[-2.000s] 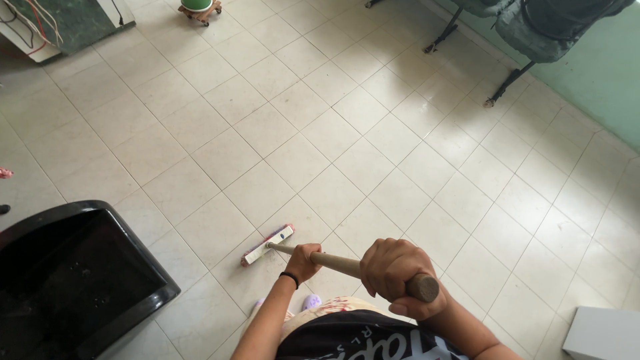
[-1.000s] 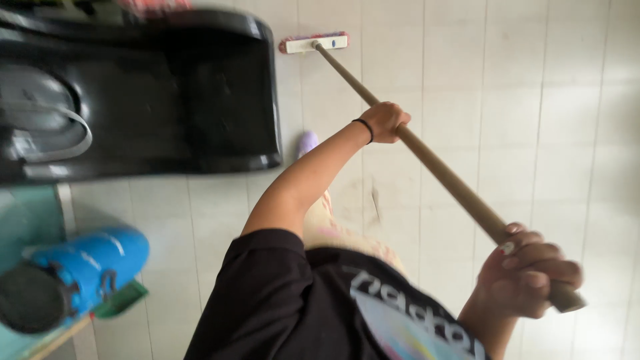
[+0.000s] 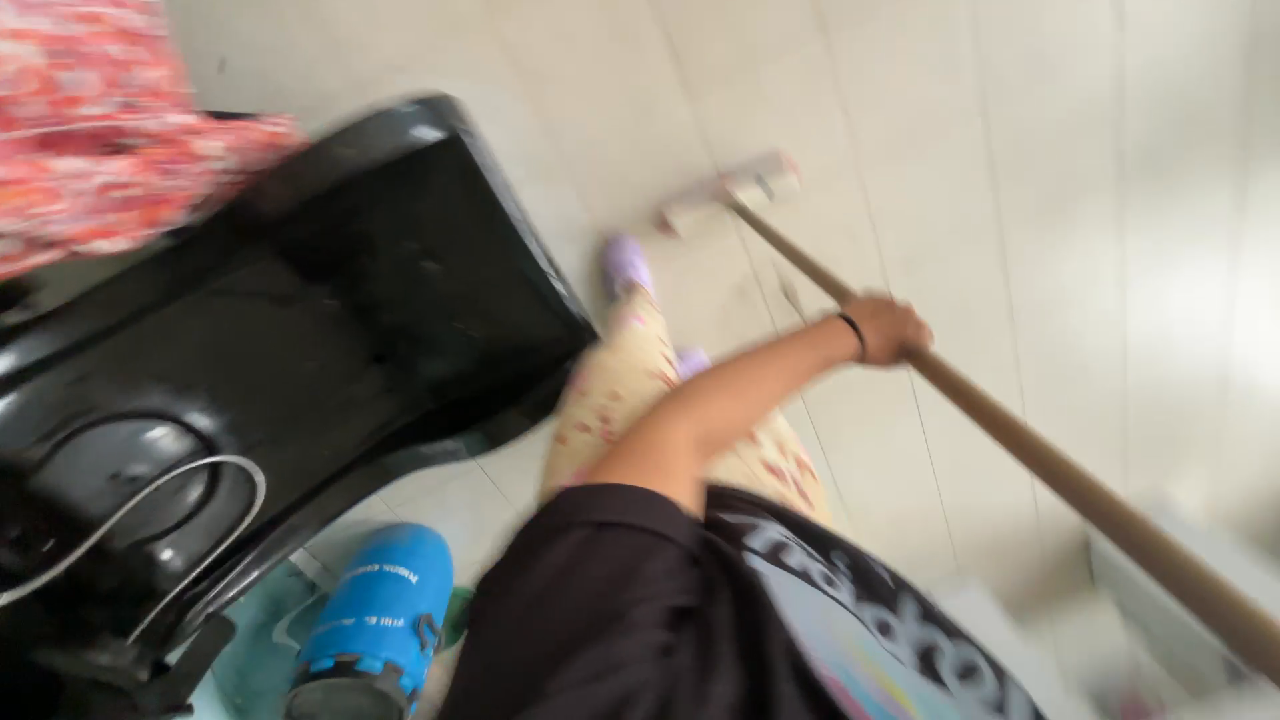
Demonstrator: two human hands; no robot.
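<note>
A long wooden pole (image 3: 1050, 450) runs from the lower right edge up to a flat white mop or brush head (image 3: 730, 192) on the tiled floor. My left hand (image 3: 890, 330), with a dark band at the wrist, is closed around the middle of the pole. The pole's upper end lies outside the picture, and my right hand is out of view. The head is blurred and rests just beyond my foot in a purple shoe (image 3: 626, 265).
To the left stands a large glossy black basin-like unit (image 3: 400, 270) with a pale hose (image 3: 245, 470). Red patterned cloth (image 3: 90, 130) is at the upper left. A blue bottle-shaped container (image 3: 385, 600) stands at the lower left, and a blurred pale box (image 3: 1180, 570) at the lower right.
The view has swung strongly. My left hand stays on the pole; my right hand, seen gripping its upper end before, has left the picture. The red cloth has come more fully into view.
</note>
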